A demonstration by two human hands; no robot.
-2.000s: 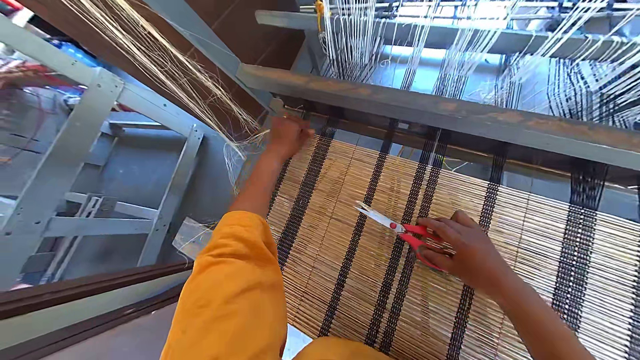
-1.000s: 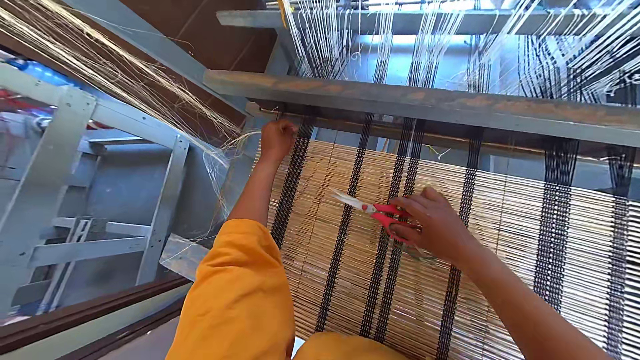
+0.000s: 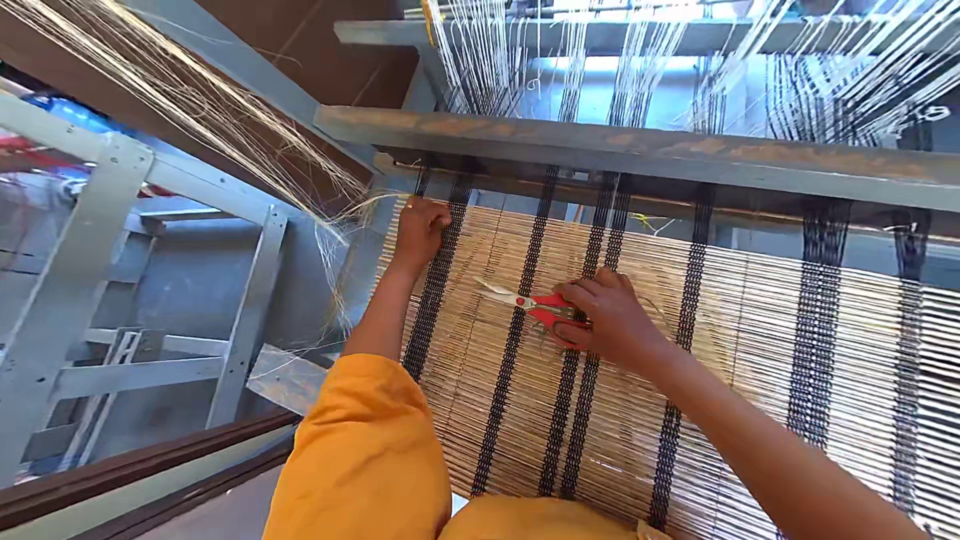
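A woven mat of thin straw-coloured sticks with black warp bands (image 3: 487,255) stretches on a loom. My left hand (image 3: 420,229) lies at the mat's upper left corner, fingers bent; whether it pinches a strand there cannot be told. Over the mat's middle, my right hand (image 3: 607,315) holds red-handled scissors (image 3: 544,306), whose blades point left and look nearly closed. White and black warp threads (image 3: 637,67) run above, behind the loom's front beam (image 3: 600,142).
Long loose fibres (image 3: 202,105) hang from the upper left toward the mat's corner. Grey metal frames (image 3: 247,315) stand at left, with a flat grey plate (image 3: 289,375) near my left sleeve. A brown rail (image 3: 150,465) crosses the lower left.
My left hand stays near the mat's upper left corner, now turned a little differently. The scissors remain in my right hand over the mat.
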